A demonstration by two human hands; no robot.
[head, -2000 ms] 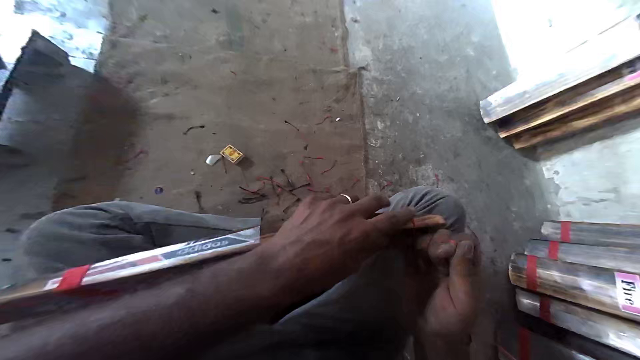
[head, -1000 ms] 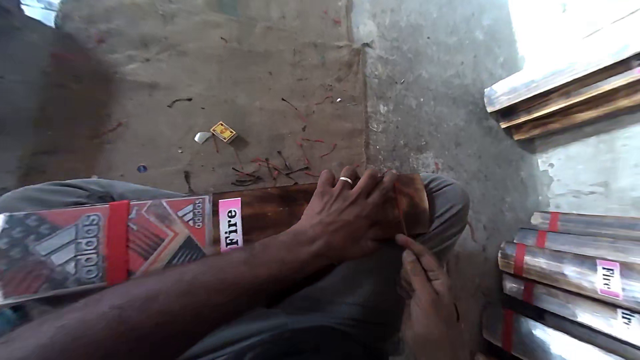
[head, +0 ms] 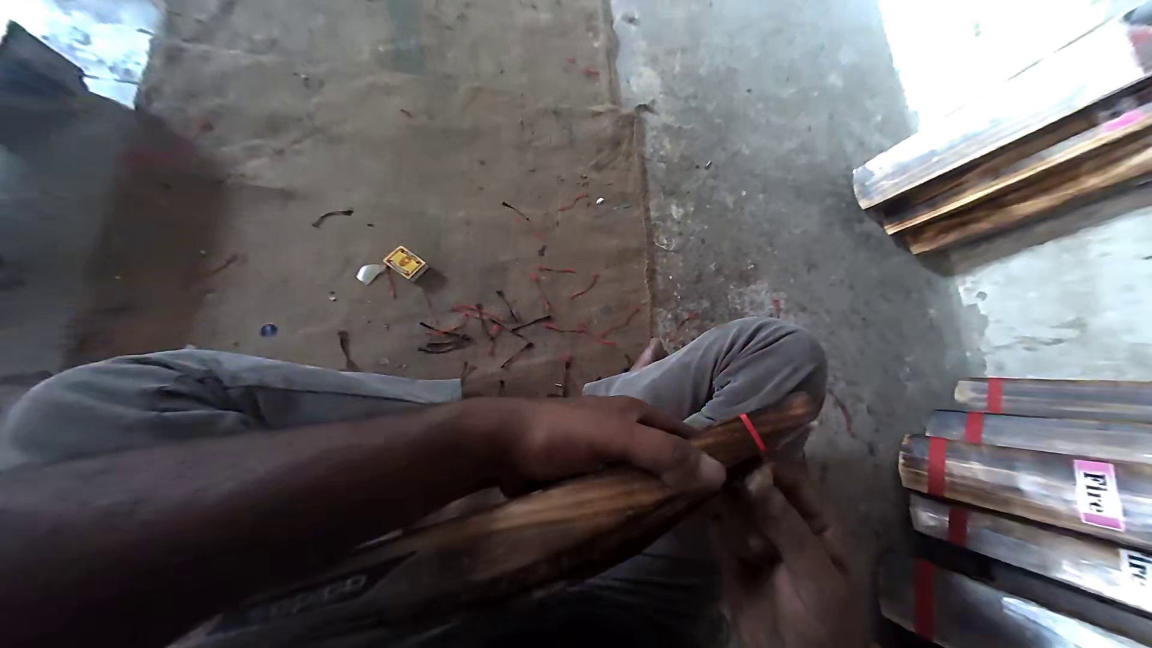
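Observation:
A brown, dark-streaked wooden cricket bat [head: 540,531] lies slantwise over my lap, turned with a narrow side and ridge upward. My left hand [head: 621,445] is closed around its upper side, with the thumb near the right end. Close to that end, a thin red band [head: 752,433] crosses the wood. My right hand [head: 792,549] is below the end, its fingertips pinched at the lower end of the band; what lies between them is mostly hidden. Dark lettering shows on the bat's lower left part, partly in shadow.
Several bats with red bands [head: 1017,468] lie at the lower right; more bats [head: 999,162] are at the upper right. On the sackcloth mat [head: 486,135] lie a yellow matchbox [head: 405,263], a white scrap [head: 369,273] and red and black thread bits [head: 490,326].
The bat has turned from its broad, labelled face to a narrow side. My right hand has come up against its end, where the red band now shows plainly.

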